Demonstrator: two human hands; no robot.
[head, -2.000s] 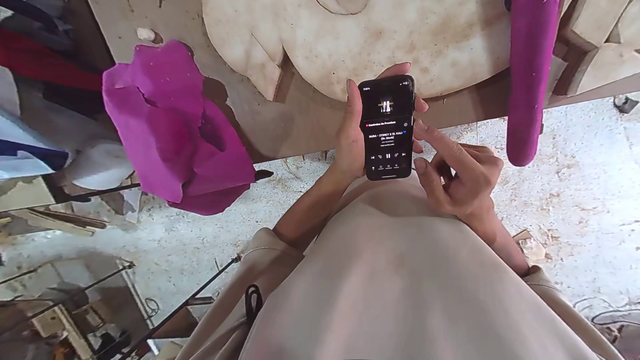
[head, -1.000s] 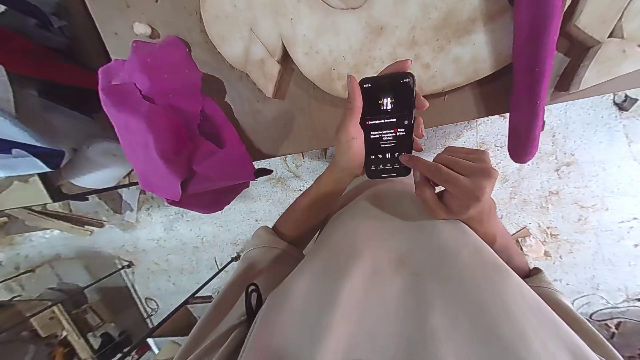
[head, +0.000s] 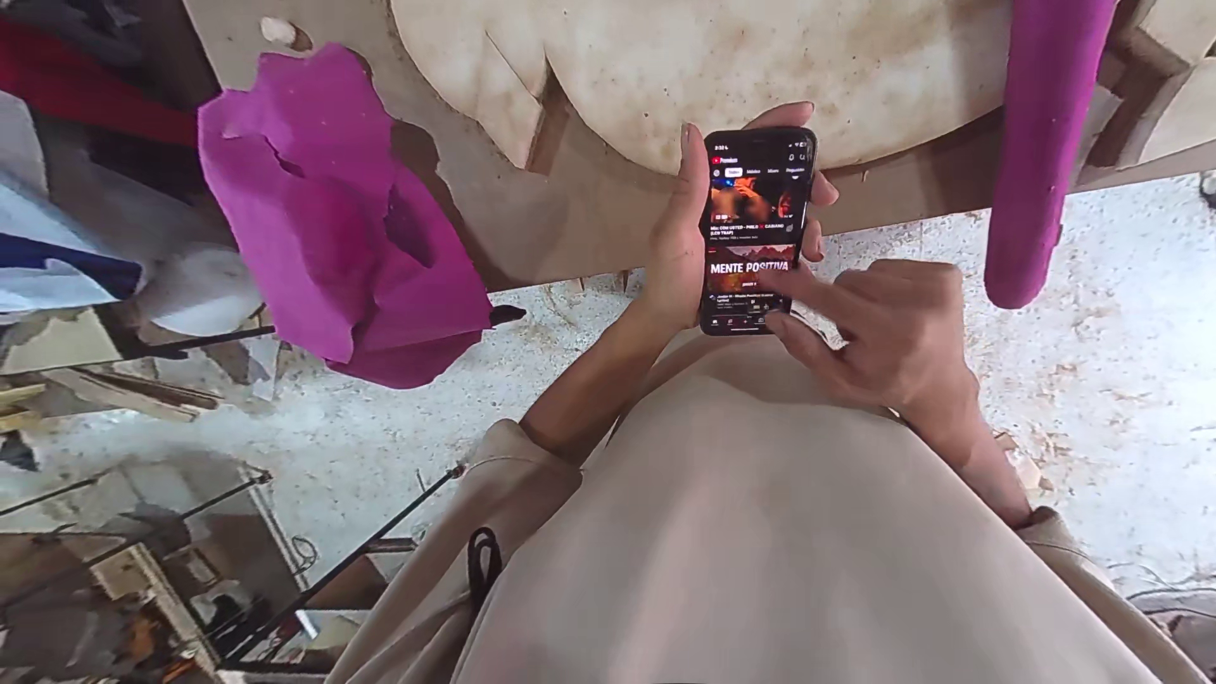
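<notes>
My left hand (head: pixel 679 252) holds a black smartphone (head: pixel 757 228) upright in its palm, with the thumb along the phone's left edge and fingertips showing at the right edge. The lit screen shows a list of video pictures with writing. My right hand (head: pixel 888 332) is at the phone's lower right, its index fingertip over the lower part of the screen and its thumb near the bottom corner. It grips nothing; the other fingers are curled. Beyond the phone lies a large pale rounded panel (head: pixel 741 66) on the workbench.
Magenta sheet material (head: pixel 332 218) hangs over the bench edge (head: pixel 579 228) at left. A long magenta piece (head: pixel 1035 161) juts past the edge at right. Pale angular blocks (head: pixel 1173 104) lie at the top right. A dark metal-framed rack (head: pixel 332 570) with offcuts stands at lower left, over a dusty floor (head: pixel 1121 380).
The phone's screen has changed from a dark player view with control buttons to a list of video pictures. The left hand keeps its hold, and the right fingers have shifted over the screen.
</notes>
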